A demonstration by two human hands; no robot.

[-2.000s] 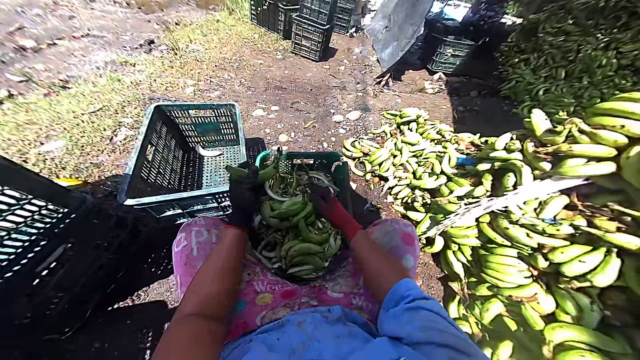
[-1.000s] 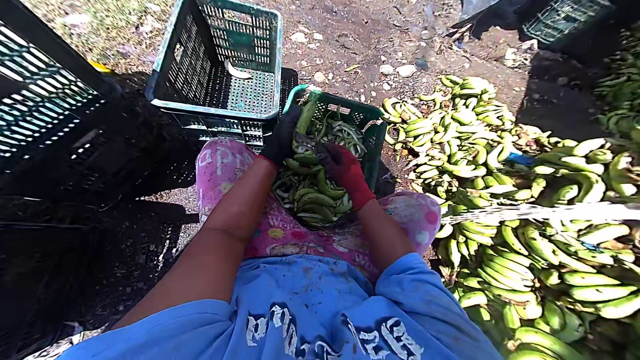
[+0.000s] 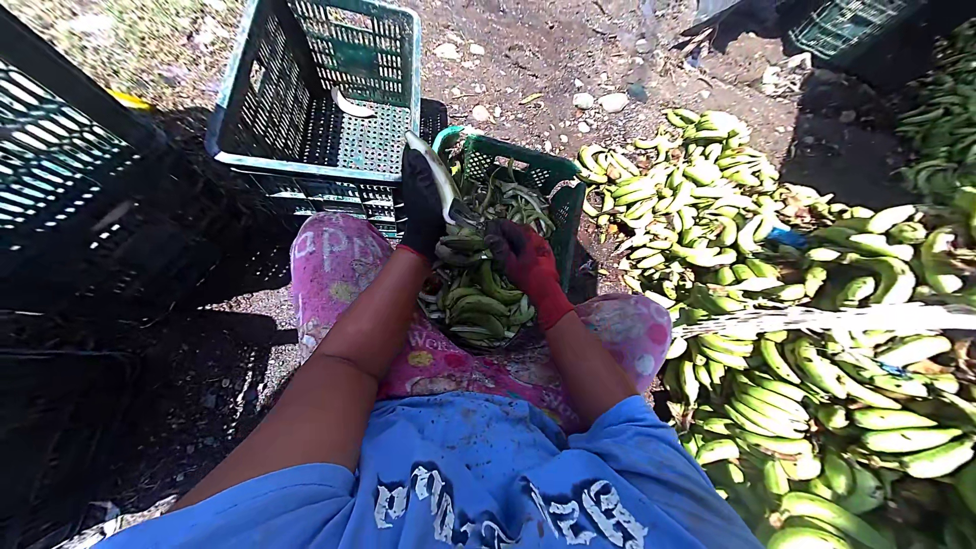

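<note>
In a dark glove, my left hand [image 3: 423,200] grips a partly peeled green plantain [image 3: 433,174], its tip pointing up and left. My right hand [image 3: 524,263], in a red and black glove, is closed around a small tool whose dark blade [image 3: 465,216] meets the lower end of that fruit; the handle is hidden in my fingers. Both hands are over a green plastic crate [image 3: 570,221] between my knees. Unpeeled green plantains [image 3: 480,309] lie in its near part and loose peels [image 3: 518,200] in its far part.
One pale peeled plantain [image 3: 352,104] lies in an open crate [image 3: 320,166] stacked at the upper left. Dark crates [image 3: 61,152] stand at the far left. A large heap of green plantains [image 3: 770,404] covers the ground on the right, with a pale strip [image 3: 823,319] across it.
The plantain in my left hand was green one second ago and now shows a pale peeled side. Two seconds ago my hands were farther apart. The view has tilted down.
</note>
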